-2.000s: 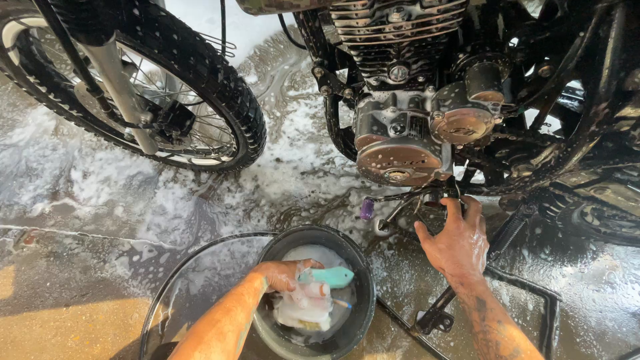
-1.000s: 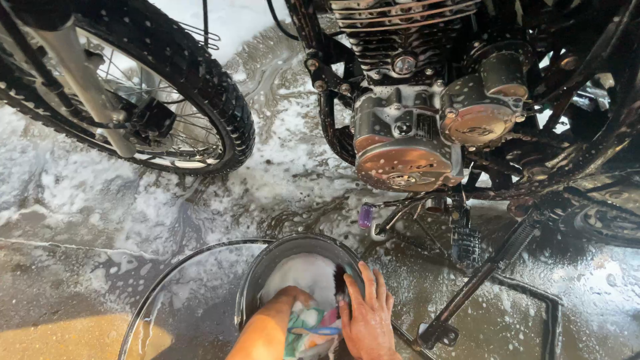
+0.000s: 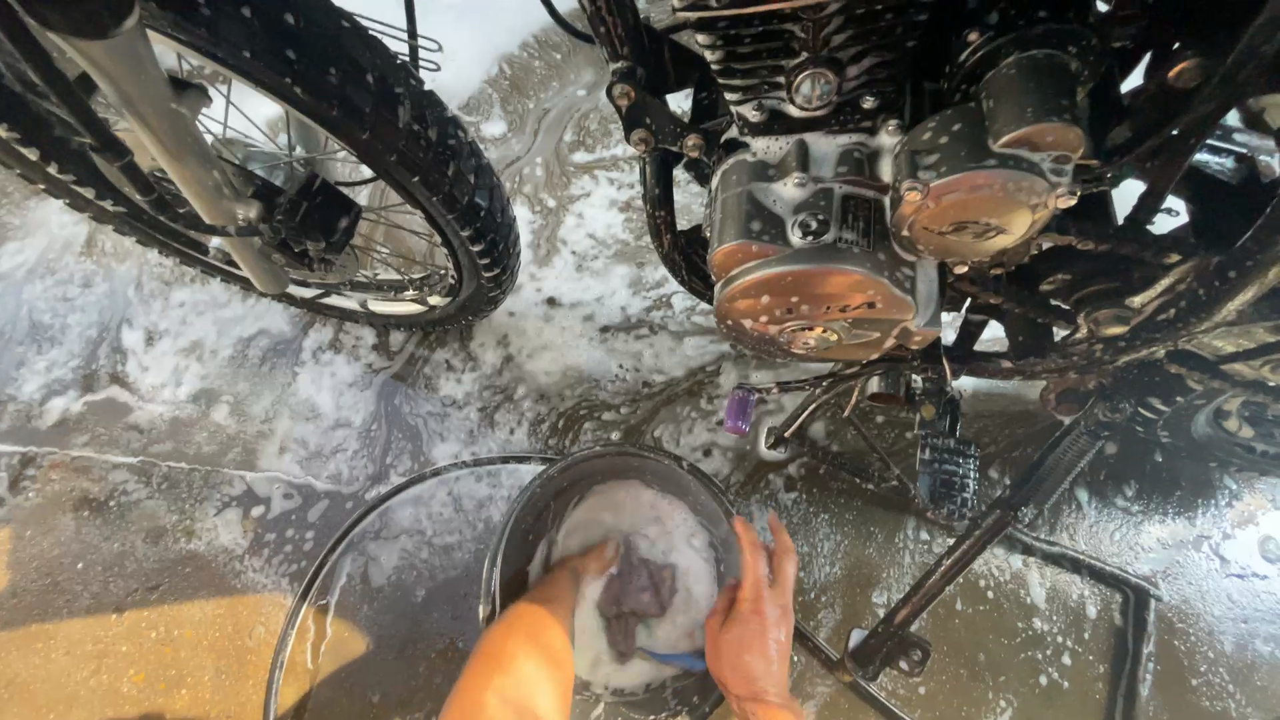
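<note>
A dark bucket [image 3: 515, 520] of foamy water stands on the wet ground at the lower middle. My left hand [image 3: 590, 570] reaches down into the suds and touches a dark, wet cloth [image 3: 638, 590]; its fingers are largely hidden. At the bucket's right side is my right hand [image 3: 750, 610], fingers spread, beside the rim. A blue handle [image 3: 678, 660] pokes from the foam near its palm; whether the hand touches it is unclear. Above the bucket, a motorcycle engine [image 3: 810, 300] carries spots of foam.
The motorcycle's knobbly front tyre [image 3: 480, 230] is at upper left. A purple-tipped lever [image 3: 740, 410], a footrest [image 3: 948, 472] and a stand [image 3: 980, 560] lie low on the right. A black hose [image 3: 330, 550] curves left of the bucket. Foam covers much of the ground [image 3: 300, 400].
My right hand has come from near the footrest to the bucket's right side. The teal item and pale cloth once at my left hand no longer show; a dark cloth is in the suds.
</note>
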